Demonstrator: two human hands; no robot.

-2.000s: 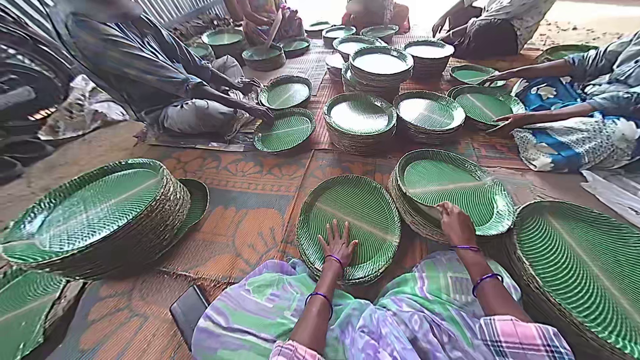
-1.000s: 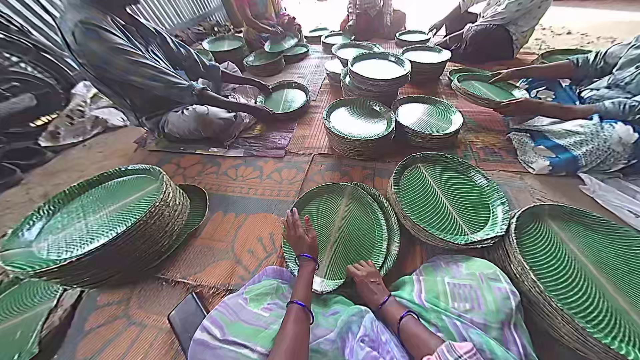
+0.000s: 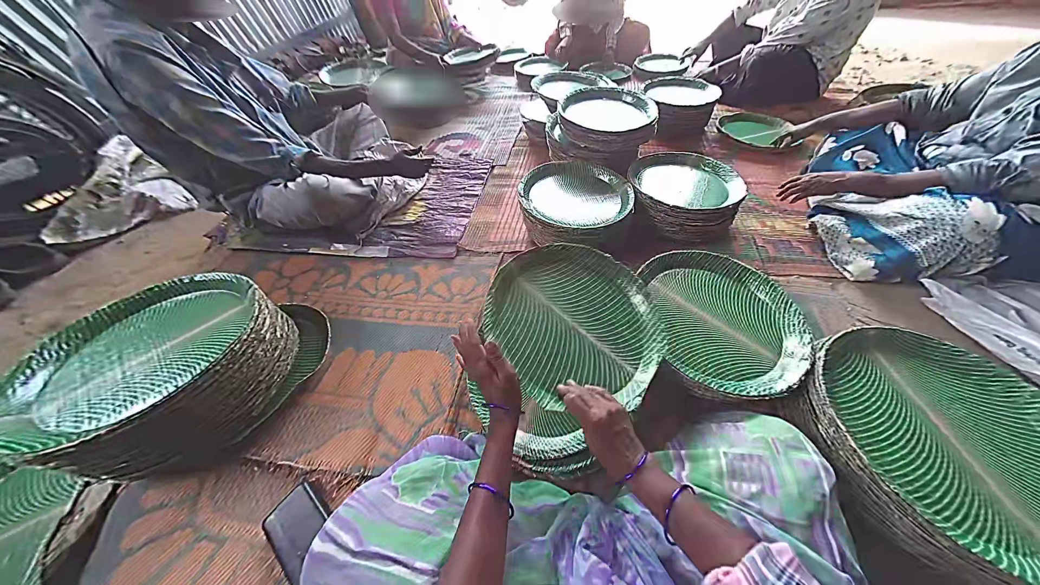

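Note:
A round green leaf-patterned plate (image 3: 573, 317) stands tilted in front of me, over a short stack of like plates (image 3: 544, 431). My left hand (image 3: 490, 366) is at the tilted plate's left edge, palm turned inward and fingers apart. Over its lower edge lies my right hand (image 3: 601, 418), fingers spread and palm down. Neither hand has its fingers closed round a rim. Just right of the tilted plate is another stack of green plates (image 3: 723, 321).
Tall plate stacks stand at left (image 3: 162, 366) and right (image 3: 934, 439). More stacks (image 3: 577, 199) are ahead on the patterned mat (image 3: 357, 357). A phone-like dark object (image 3: 296, 524) lies by my lap. Several people sit around, one at left (image 3: 317, 179).
The plate between my hands has gone from lying on the stack to tilted and farther forward. My right hand has moved up to its lower edge. The person at left no longer holds a plate.

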